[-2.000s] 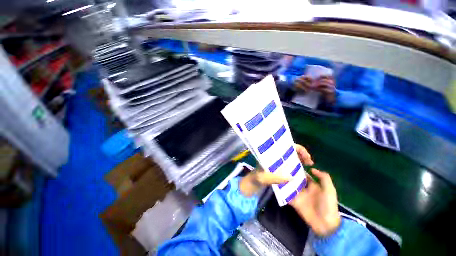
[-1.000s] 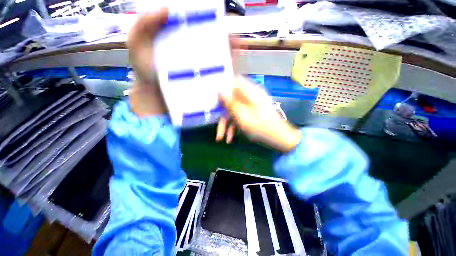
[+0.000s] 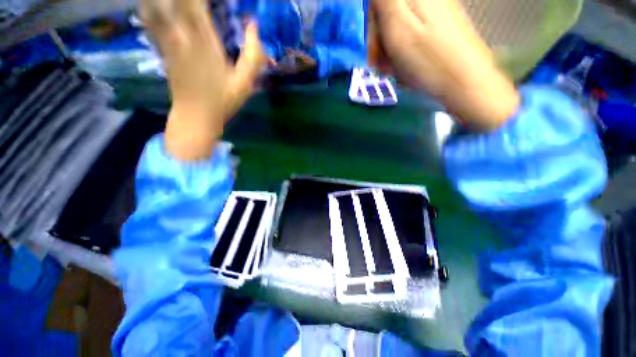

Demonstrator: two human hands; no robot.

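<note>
The black panel (image 3: 307, 219) lies on silvery padding (image 3: 300, 272) on the green bench. A white strip sheet with black strips (image 3: 369, 233) lies on the panel. More strip sheets (image 3: 244, 233) lie overlapping to its left. My left hand (image 3: 202, 77) is raised at the top left, blurred, thumb apart from the fingers, with nothing visible in it. My right hand (image 3: 436, 59) is raised at the top, blurred and cut off by the edge; whether it holds anything is hidden. The label sheet is not visible.
Stacked panels with padding (image 3: 56, 146) stand at the left, dark stacked sheets (image 3: 621, 272) at the right edge. Another strip sheet (image 3: 373, 89) lies across the bench near a person in blue (image 3: 335, 35). A yellow-green dotted sheet (image 3: 523, 28) hangs at the top right.
The label sheet has left the picture. My hands are farther apart and reach up to the top edge. The view has shifted, showing the panel and strip sheets more fully.
</note>
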